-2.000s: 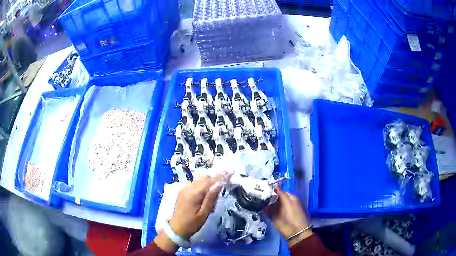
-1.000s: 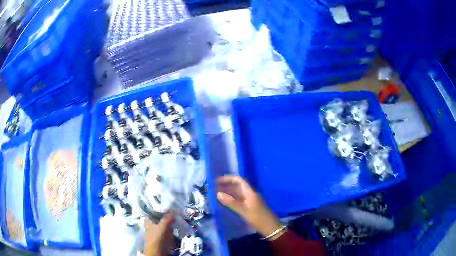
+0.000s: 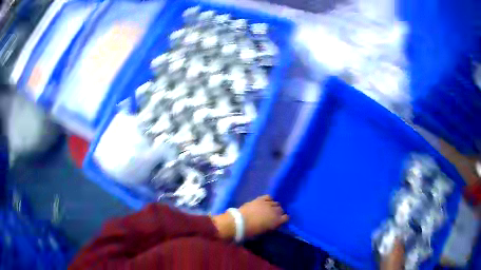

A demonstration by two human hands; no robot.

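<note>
The view is blurred. The blue packing tray (image 3: 337,163) lies at the right, with bagged scooters (image 3: 419,203) in a cluster along its right side. My right hand (image 3: 394,258) is at the near end of this cluster, mostly cut off by the bottom edge; whether it grips a scooter cannot be told. My left hand (image 3: 263,213), with a white bracelet, is at the packing tray's near left corner, fingers bent, no scooter visible in it. The supply tray (image 3: 282,58) holds rows of white scooters (image 3: 211,79) and a whitish bag heap (image 3: 121,147) at its near end.
Small-parts trays (image 3: 100,63) are at the upper left. Crumpled clear film (image 3: 353,47) lies behind the packing tray, beside a blue tray stack (image 3: 438,63). A small red object (image 3: 473,192) is at the far right. A red block (image 3: 78,150) is low at the left.
The view has swung and tilted. My left hand has gone from the bagged scooter over the supply tray to the packing tray's corner. My right hand has moved right, to the bagged scooters.
</note>
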